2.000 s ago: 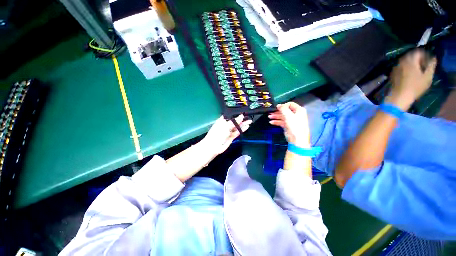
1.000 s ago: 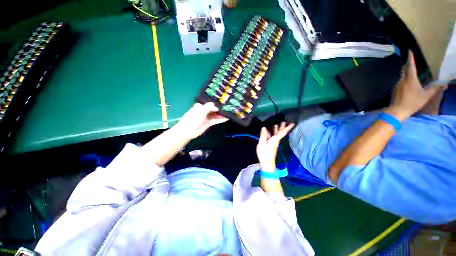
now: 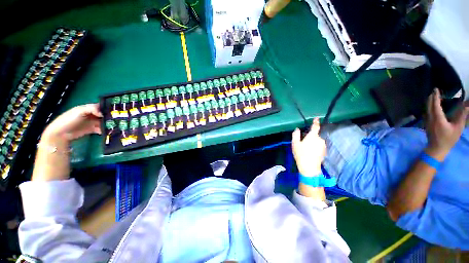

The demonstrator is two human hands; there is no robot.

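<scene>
A long black foam tray (image 3: 191,127) lies crosswise at the bench's front edge, its right end a little farther back. It holds two rows of green circuit board units (image 3: 175,90) with yellow-and-white ends. My left hand (image 3: 72,125) grips the tray's left end, fingertips partly hidden at its edge. My right hand (image 3: 309,148) is off the tray, to its right at the bench edge, by a black cord (image 3: 335,99). Its fingers point forward; whether it holds the cord is unclear.
A white screw feeder (image 3: 236,36) stands behind the tray. Another full tray (image 3: 38,90) lies at the far left. A black-and-white stack (image 3: 360,56) and a dark mat (image 3: 398,97) are at the right. A coworker's blue sleeve (image 3: 442,205) and hands are close on the right.
The tray has swung from pointing away from me to lying crosswise, moving left with my left hand on its end. My right hand has moved right, away from the tray, to the cord.
</scene>
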